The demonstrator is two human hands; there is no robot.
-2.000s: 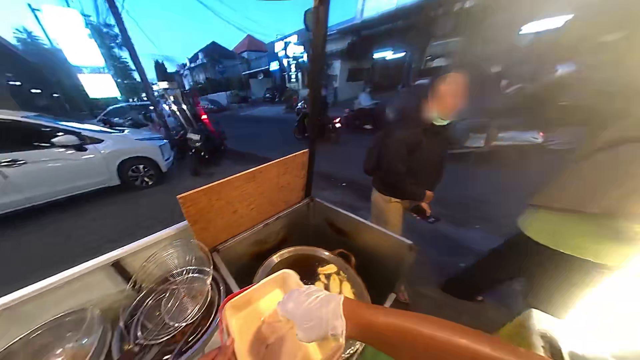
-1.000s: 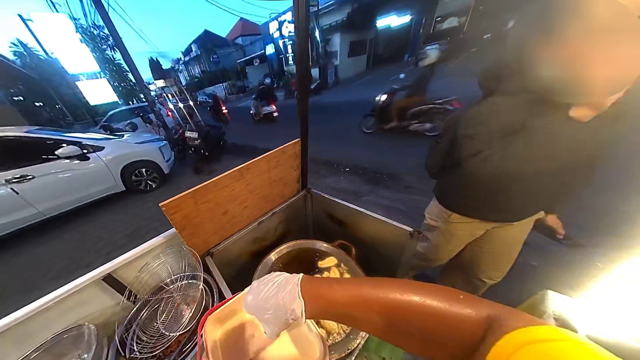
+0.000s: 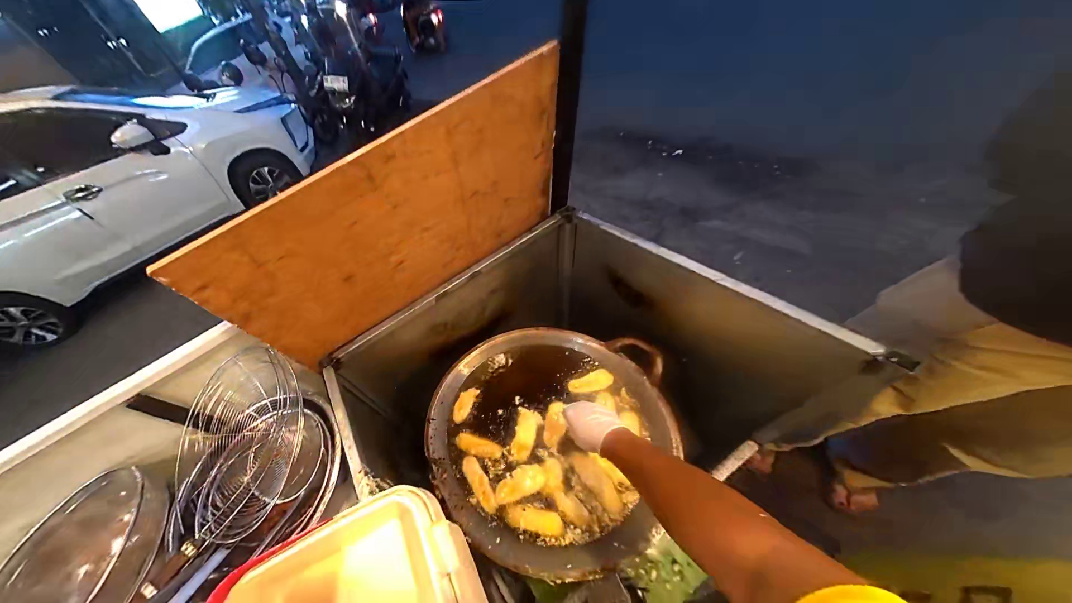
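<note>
My right hand [image 3: 591,425], in a thin whitish glove, is over the wok [image 3: 452,502] of hot oil, its fingertips at a yellow battered piece [image 3: 554,425]. Whether the fingers grip that piece cannot be told. Several more battered pieces [image 3: 521,484] float in the bubbling oil around it. A pale plastic container [image 3: 368,553] stands at the bottom edge, left of the wok, with a red rim beneath it. My left hand is not in view.
Metal panels [image 3: 720,335] and an upright wooden board [image 3: 394,201] surround the wok. Wire strainers [image 3: 251,444] and a round lid [image 3: 75,536] lie at left. A person [image 3: 963,377] stands at right. A white car [image 3: 151,184] is beyond the board.
My right hand has moved from the pale container to the oil in the wok. The view has tilted down. The motorbike that crossed the road is out of view.
</note>
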